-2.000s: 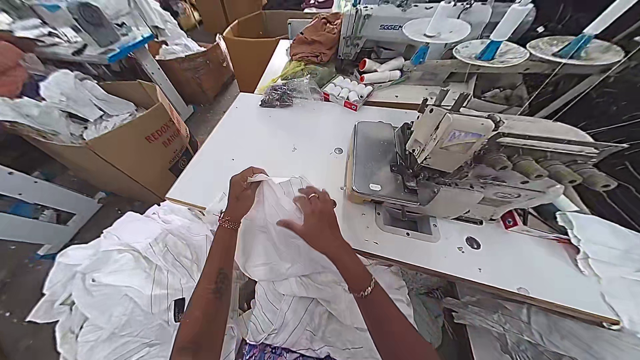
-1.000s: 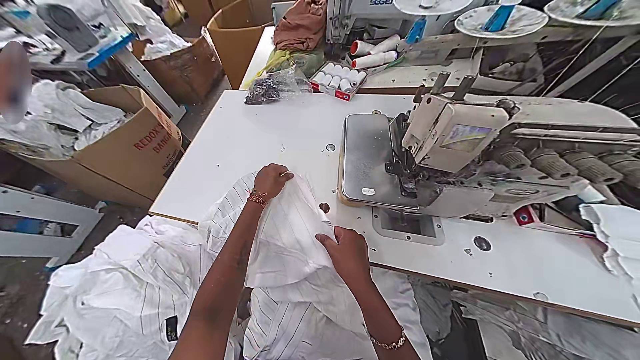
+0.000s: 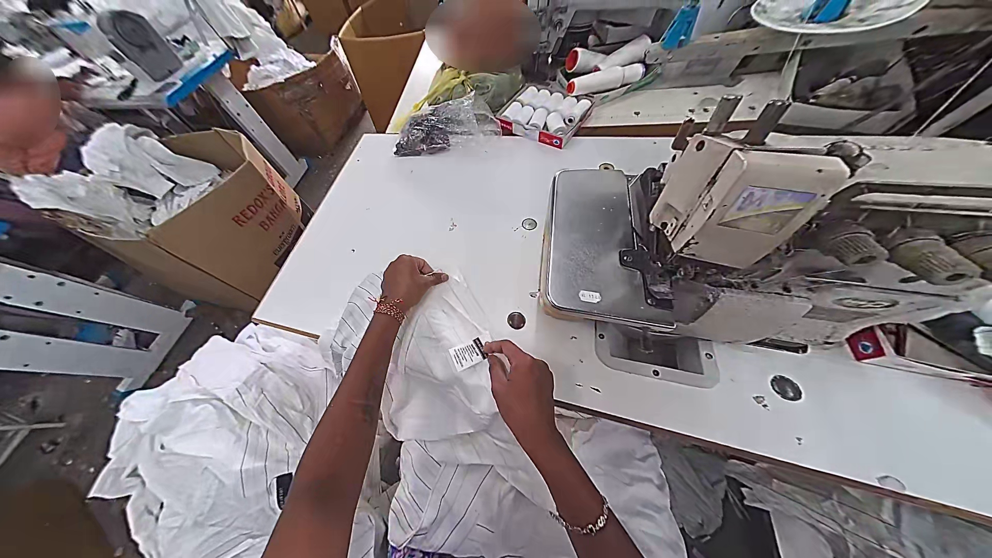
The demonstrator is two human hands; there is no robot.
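A white striped garment (image 3: pixel 442 387) lies over the front edge of the white sewing table (image 3: pixel 434 201). My left hand (image 3: pixel 411 283) pinches its upper edge between thumb and fingers. My right hand (image 3: pixel 523 380) grips the garment's right edge at a small white and black label (image 3: pixel 467 354) that bears writing. Right of my hands stands an industrial overlock sewing machine (image 3: pixel 744 209) with a flat metal plate (image 3: pixel 593 240). More white striped cloth (image 3: pixel 232 434) is heaped below the table edge at the left and over my lap.
A box of white thread spools (image 3: pixel 546 112) and a clear plastic bag (image 3: pixel 446 124) sit at the table's far edge. Red-ended thread cones (image 3: pixel 608 77) lie behind them. At the left, a cardboard box (image 3: pixel 209 225) holds white cloth. People are partly visible at the far left and top.
My right hand now holds the garment where the label shows; the label was not plain before. The garment has been turned between my hands. A person has come into view at the top.
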